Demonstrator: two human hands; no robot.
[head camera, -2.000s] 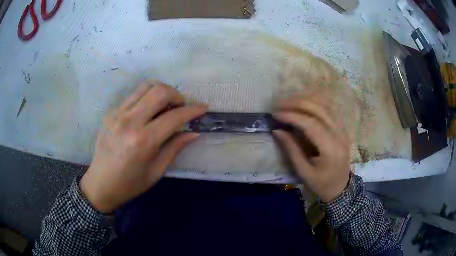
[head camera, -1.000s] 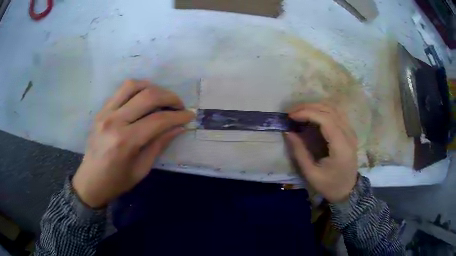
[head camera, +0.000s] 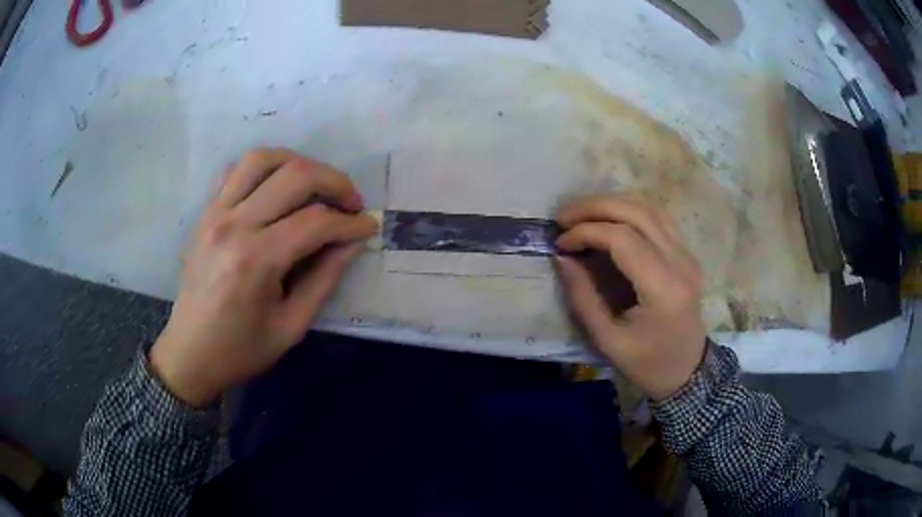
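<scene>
A dark, glossy purplish-black pressing template (head camera: 470, 232) lies flat across a pale beige cut fabric piece (head camera: 475, 182) in front of me. The fabric shows above the template and as a narrow band below it. My left hand (head camera: 268, 263) pinches the template's pale left end between thumb and fingers. My right hand (head camera: 637, 283) holds its right end, with fingertips on top and thumb at the lower edge. The fabric's right edge is partly hidden by my right hand.
An electric iron (head camera: 849, 187) is parked at the right on a dark brown pad (head camera: 862, 306). A pile of brown folded strips (head camera: 440, 14) is at the top centre. A pale slim stack (head camera: 698, 14) is at the top right. Red-handled scissors (head camera: 89, 22) are at the upper left.
The template has settled flat on the fabric, held at both ends throughout. Between the last two frames the whole view shifts slightly; the hands keep their grip.
</scene>
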